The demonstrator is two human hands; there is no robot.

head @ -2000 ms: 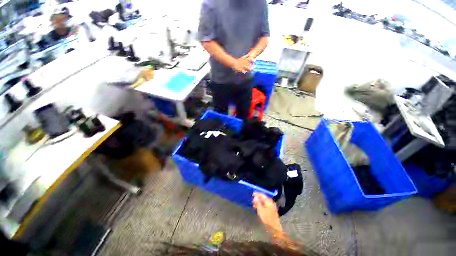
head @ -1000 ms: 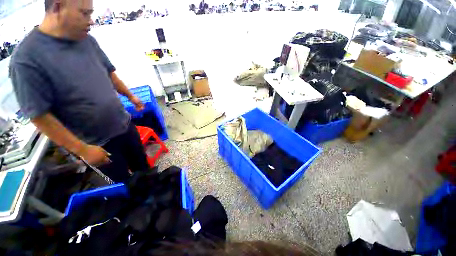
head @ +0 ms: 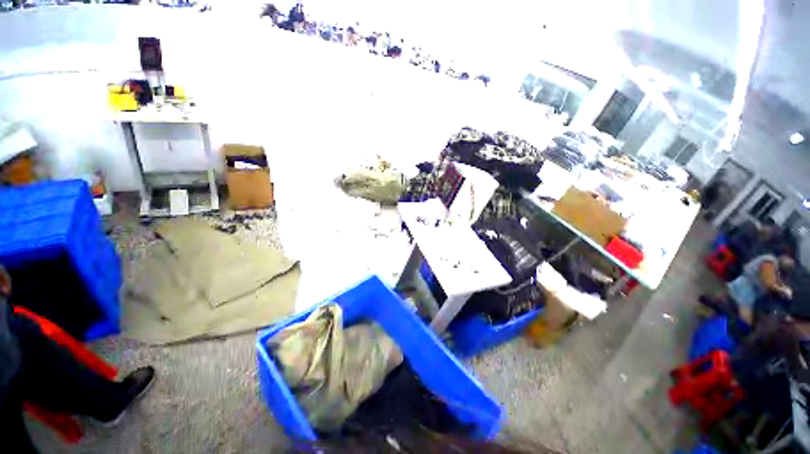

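Observation:
Neither of my hands is in the picture. Nearest in front of me is an open blue crate (head: pixel 286 415), cut off by the bottom edge. Khaki crumpled cloth (head: pixel 333 363) lies in its left part, folded over on itself. Black cloth (head: pixel 404 403) lies beside it in the lower right part of the crate.
A white sewing machine table (head: pixel 462 257) stands behind the crate, with plaid garments (head: pixel 506 160) beyond. A flat khaki sheet (head: pixel 204 284) lies on the floor. A blue crate (head: pixel 53 222) and a person's shoe (head: pixel 133 390) are left. Red stools (head: pixel 706 386) stand right.
The view has swung right. The crate of black garments and my hand seen two seconds ago are out of the picture. The khaki-cloth crate is nearer; the standing person is mostly cut off at left.

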